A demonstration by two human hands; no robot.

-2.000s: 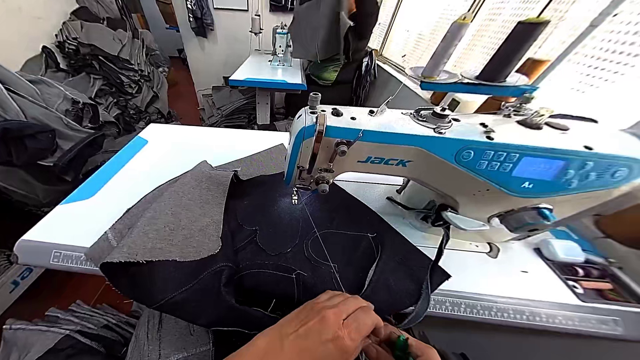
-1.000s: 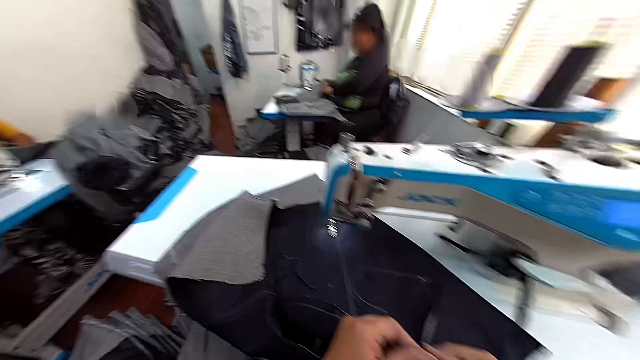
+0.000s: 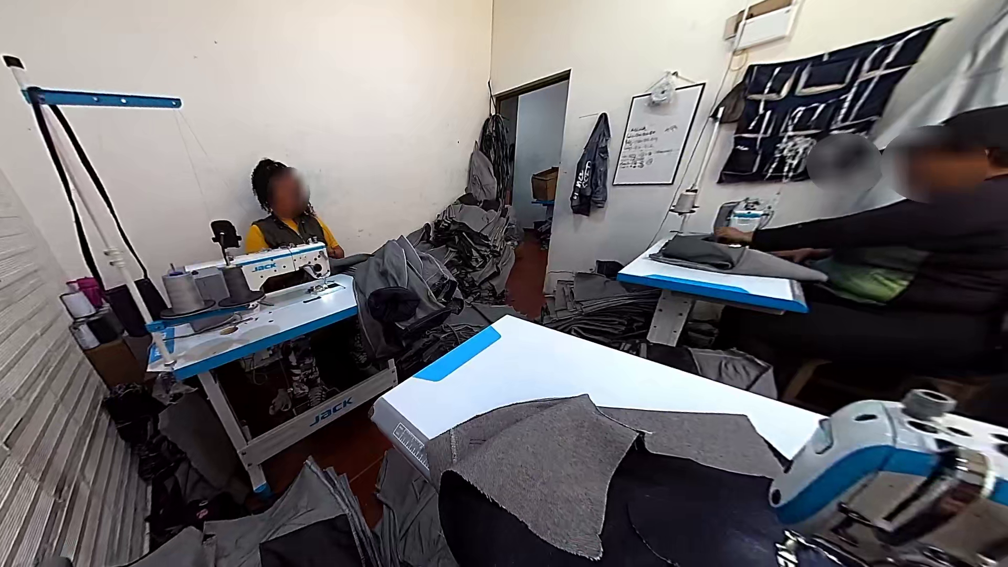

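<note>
Neither of my hands shows in the head view now. Dark and grey fabric pieces lie on my sewing table (image 3: 504, 354), where a grey panel (image 3: 551, 472) overlaps dark blue cloth (image 3: 693, 512) and hangs over the table's front left edge. At the lower right stands the head of a white and blue sewing machine (image 3: 882, 472), cut off by the frame. Part of the dark cloth reaches its needle area, but the needle itself cannot be made out.
A co-worker in yellow sleeves sits behind a Jack sewing machine (image 3: 276, 264) at the left. Another person at the right handles folded grey cloth (image 3: 709, 256) on a table. Cloth piles (image 3: 472, 236) fill the floor by the doorway. Stacked grey pieces (image 3: 299, 512) lie below my table.
The view has swung far left. My hands, seen at the cloth's near edge in the earlier frames, are out of frame. The co-worker at the left machine is now in full view.
</note>
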